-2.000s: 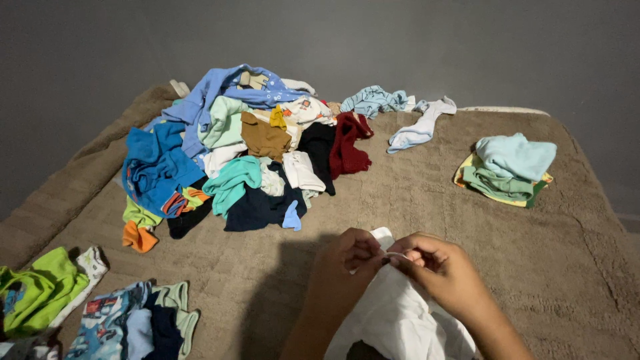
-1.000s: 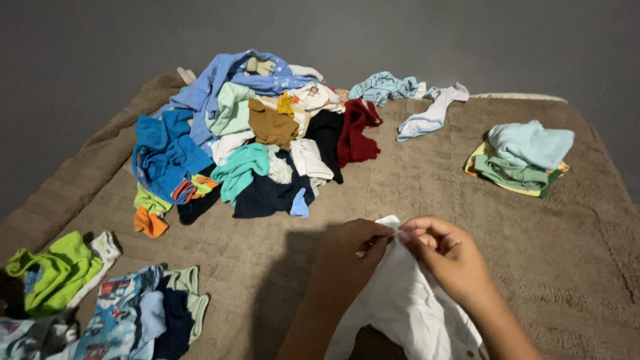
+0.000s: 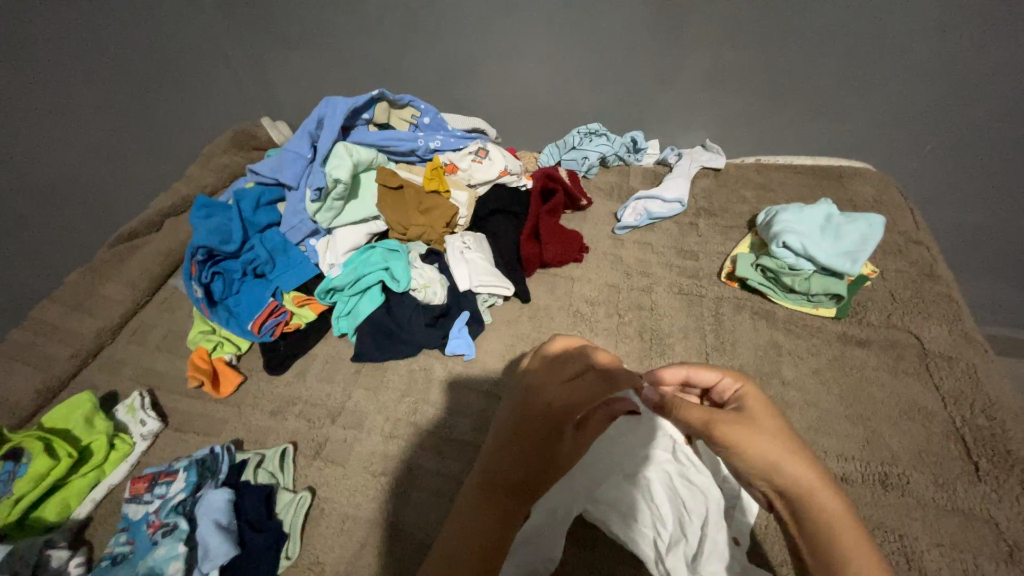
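A white cloth garment (image 3: 652,488) hangs down from both hands at the lower middle, its lower part cut off by the frame edge. My left hand (image 3: 564,408) pinches its top edge between thumb and fingers. Close beside it, with fingertips almost touching, my right hand (image 3: 712,412) pinches the same edge. Just beyond my hands lies a large loose heap of small clothes, with a blue garment (image 3: 240,256), a brown one (image 3: 416,208) and a dark red one (image 3: 552,220).
A brown plush blanket (image 3: 368,432) covers the surface. Folded light-blue and green clothes (image 3: 820,240) lie at right. A white sock-like piece (image 3: 668,192) and a patterned blue cloth (image 3: 592,150) lie at the back. Lime (image 3: 64,456) and printed (image 3: 160,504) clothes lie lower left; a grey wall stands behind.
Both hands stay at the garment's top edge. The left hand has turned, with its back more to the camera and its fingers nearer the right hand's fingertips.
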